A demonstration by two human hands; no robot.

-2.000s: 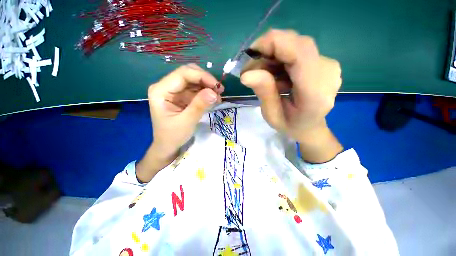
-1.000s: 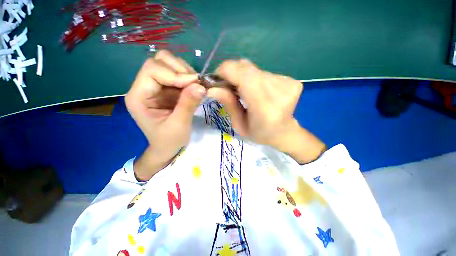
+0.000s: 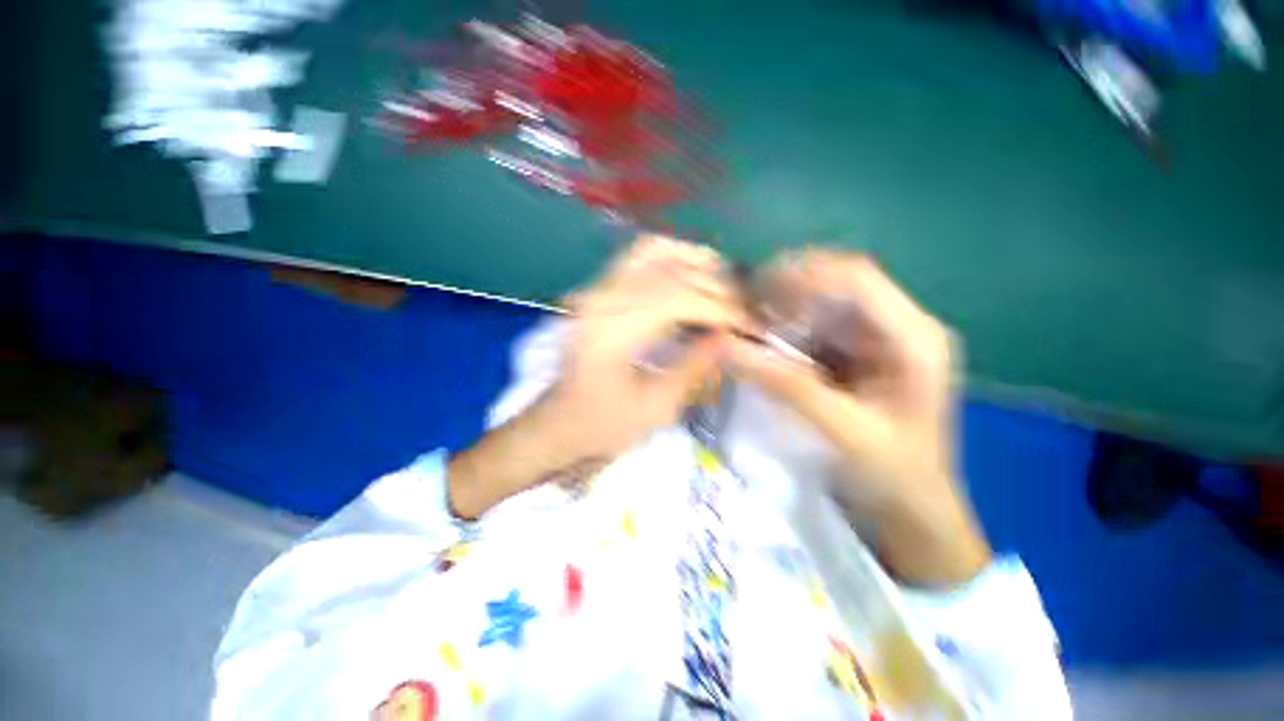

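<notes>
My left hand (image 3: 641, 352) and my right hand (image 3: 859, 366) meet in front of my chest, at the near edge of the green mat. The frame is badly blurred. A small dark and silver piece (image 3: 760, 338) shows between the fingertips of both hands. Its shape, and whether a red lead or rod is with it, cannot be told. The pile of red leads (image 3: 606, 106) lies beyond my left hand. The pile of white strips (image 3: 211, 85) lies at the upper left.
The green mat (image 3: 901, 169) has a near edge that runs down to the right. A blue and white item (image 3: 1162, 35) lies at the upper right. Below the mat is a blue surface (image 3: 268, 380), with dark objects at far left and far right.
The whole view has turned and shifted, so the piles sit further right and the blue item has come in at the upper right. The long rod no longer shows; both hands remain together.
</notes>
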